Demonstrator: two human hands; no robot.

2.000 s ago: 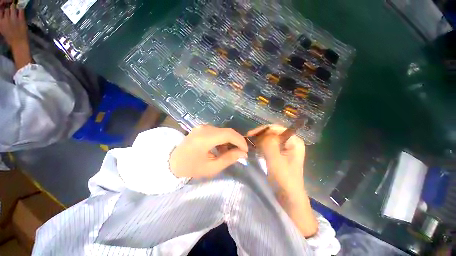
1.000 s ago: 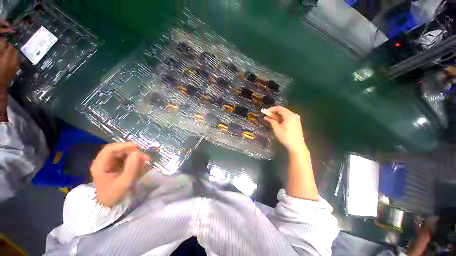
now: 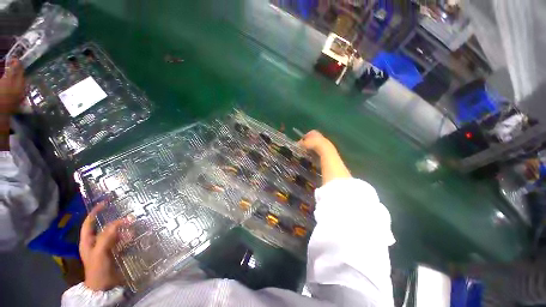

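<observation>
A clear blister tray (image 3: 239, 223) holds rows of dark display modules with orange flex cables. An empty clear blister tray (image 3: 157, 210) lies to its left, and the filled tray overlaps its right part. My left hand (image 3: 103, 252) has its fingers spread on the empty tray's left edge. My right hand (image 3: 317, 143) is at the far right edge of the filled tray, with a slim silver tool (image 3: 298, 132) sticking out from its fingers. The fingertips are small and slightly blurred.
A labelled clear tray (image 3: 129, 114) lies at the left, beside a neighbour's hand (image 3: 12, 87) and a plastic bag (image 3: 48, 30). A white sheet (image 3: 432, 288) and blue item (image 3: 466, 292) are at the lower right. Equipment and blue bins (image 3: 398, 69) stand across the green bench.
The view has shifted. My left hand has moved from above my lap onto the empty tray. My right hand has reached to the filled tray's far edge. The empty tray shows more fully.
</observation>
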